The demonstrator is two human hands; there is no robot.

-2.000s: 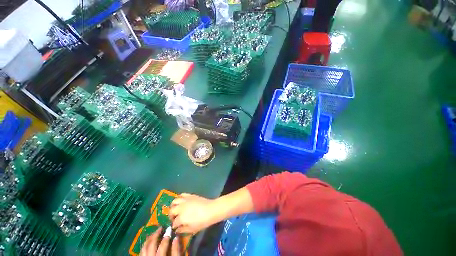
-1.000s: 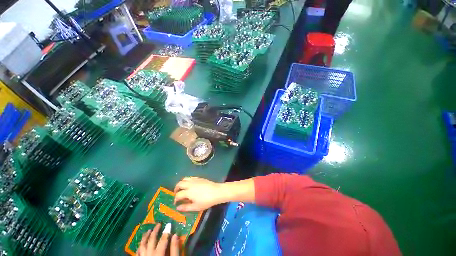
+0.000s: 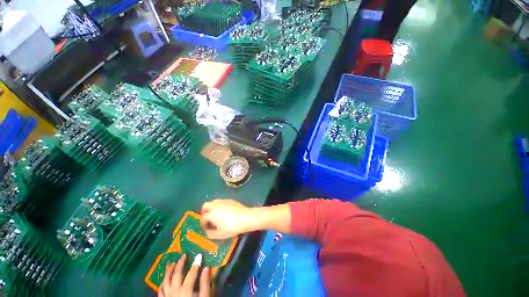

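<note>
A green circuit board [image 3: 187, 240] lies in an orange fixture [image 3: 154, 275] at the bench edge, with orange showing through its long opening. My left hand [image 3: 184, 279] is cut off by the bottom edge; its spread fingers rest on the board's near part, with a white wrap on one fingertip. No held thing shows in it. My right hand [image 3: 223, 219] is over the fixture's far corner with its fingers curled down. Its fingertips are hidden and blurred, so I cannot tell if it holds something.
Stacked boards [image 3: 124, 238] stand left of the fixture, with more stacks behind. Beyond it are a round tin [image 3: 235, 171], a brown square [image 3: 215, 154], a black stand [image 3: 255, 136] and a crumpled clear bag [image 3: 214, 114]. Blue crates [image 3: 342, 181] and a red stool [image 3: 374, 57] are right of the bench.
My right hand first moved off the board's middle to its far corner, uncovering the long opening. Since then its fingers have curled in more. My left hand has stayed on the near part.
</note>
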